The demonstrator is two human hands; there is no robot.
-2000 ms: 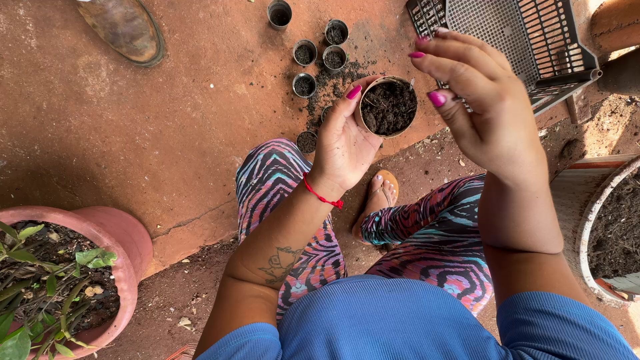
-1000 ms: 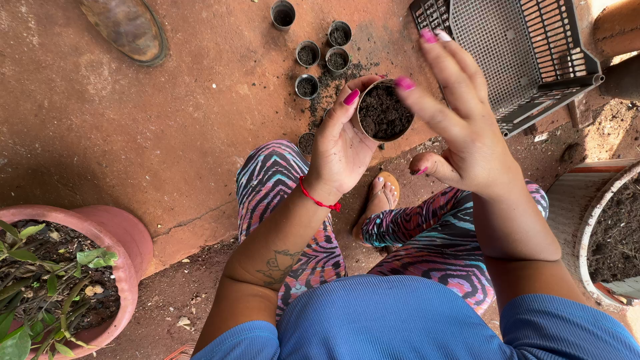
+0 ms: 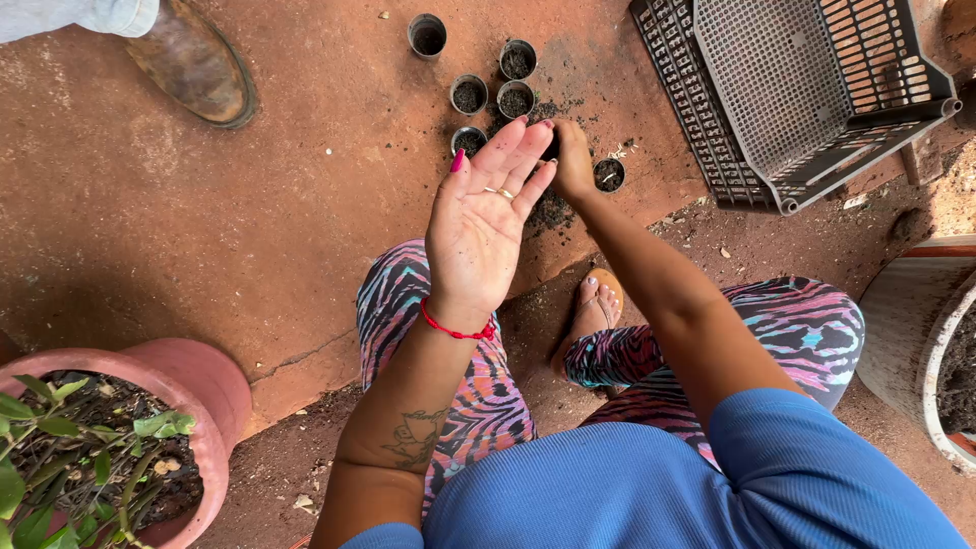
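My left hand [image 3: 488,221] is raised palm up with fingers extended and holds nothing; a ring and some specks of soil show on it. Beyond its fingertips, my right hand [image 3: 570,156] reaches down to the floor, its fingers around a dark small pot [image 3: 550,146] that is partly hidden by the left fingers. Several small black pots of soil stand nearby, among them one at the top [image 3: 428,38], one near my left fingertips [image 3: 468,141] and one right of my right hand [image 3: 609,175] with pale bits on its soil. Loose dark soil [image 3: 553,211] lies around them.
A black plastic crate [image 3: 789,76] stands at the upper right. A large pink planter [image 3: 221,389] with a leafy plant is at the lower left, and a big whitish pot [image 3: 900,328] of soil at the right. Another person's boot [image 3: 194,65] rests at the upper left.
The soil-filled pot has left my left hand, which is now empty with the palm up. My right hand has moved down from above that pot to the pots on the floor.
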